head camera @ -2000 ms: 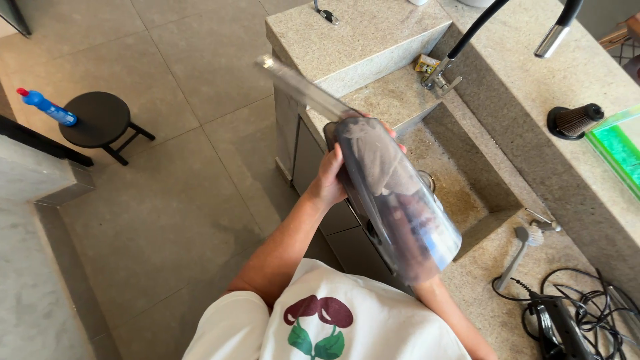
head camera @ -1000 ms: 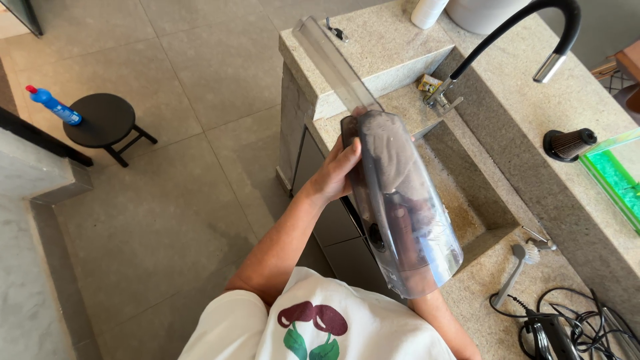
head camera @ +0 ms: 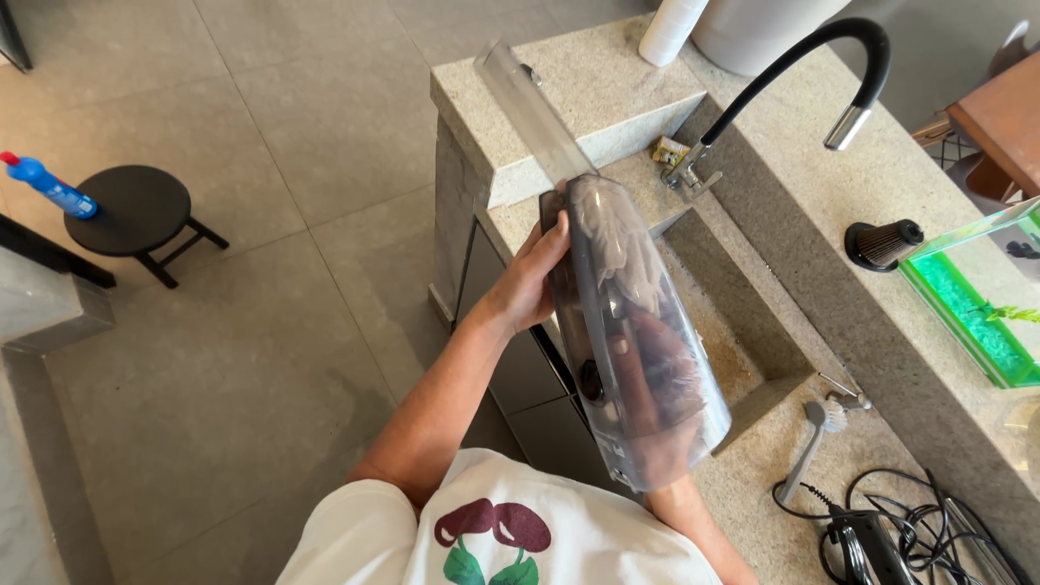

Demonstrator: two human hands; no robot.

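A clear plastic vacuum-cleaner dust container (head camera: 674, 325) with a long, flat nozzle (head camera: 536, 118) is held at a slant over the counter and the sink's edge. My left hand (head camera: 528, 276) grips its narrower upper part from the left, thumb on the near side. My right hand (head camera: 650, 398) shows blurred through the wide lower part; whether it is inside or behind the wall, and how its fingers close, cannot be told. A pale, crumpled, cloth-like mass (head camera: 617, 236) shows through the upper part. Beyond the container lies the stone sink (head camera: 731, 317).
Around the sink stand a black flexible faucet (head camera: 812, 41), a pleated filter (head camera: 886, 244) and a green-based clear tank (head camera: 967, 317). A grey brush (head camera: 804, 455) and tangled black cable (head camera: 918, 512) lie lower right. A blue bottle (head camera: 53, 187) rests on a black stool (head camera: 134, 207).
The container's nozzle has swung from pointing up-left to a steeper angle. My left hand still holds the upper part, and my right hand still shows through the lower part. The view has shifted slightly.
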